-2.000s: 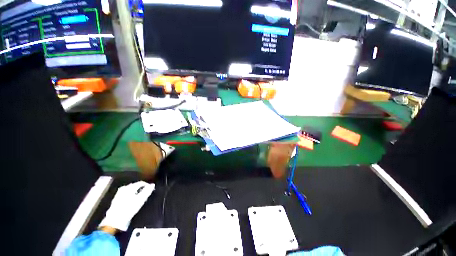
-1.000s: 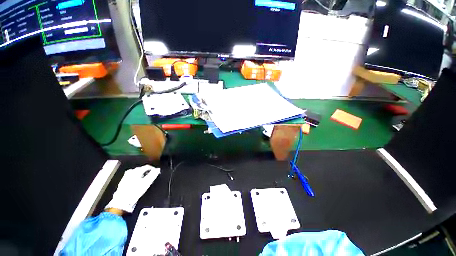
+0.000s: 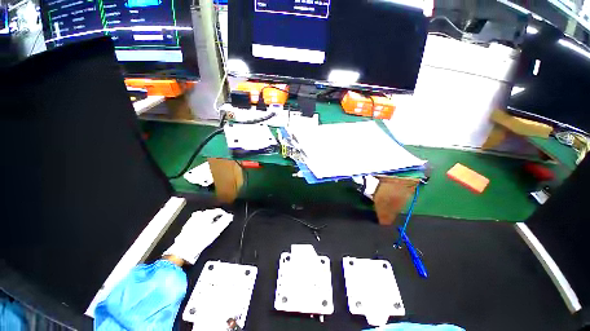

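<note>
Three flat white boxes with dark corner spots lie in a row on the black mat: the left box (image 3: 222, 291), the middle box (image 3: 304, 284) and the right box (image 3: 372, 284). My left hand (image 3: 199, 234), in a white glove, is on the mat behind the left box, near the left white edge strip. A small dark spot shows at its fingers; whether it holds something is unclear. Only my right blue sleeve shows at the bottom edge; that hand is out of view. A small dark reddish thing (image 3: 233, 324) shows over the left box's front end.
A blue pen (image 3: 414, 255) hangs on a blue cord at the right. A thin black cable (image 3: 244, 226) lies behind the boxes. Papers (image 3: 356, 149) on blue backing lie on the green shelf. Black partitions (image 3: 77, 123) stand at both sides. Monitors (image 3: 323, 39) stand behind.
The view has shifted, so the scene sits further right. The centre monitor now shows a blue panel. My left hand stays beside the strip. More of the left box shows, with the reddish thing over it.
</note>
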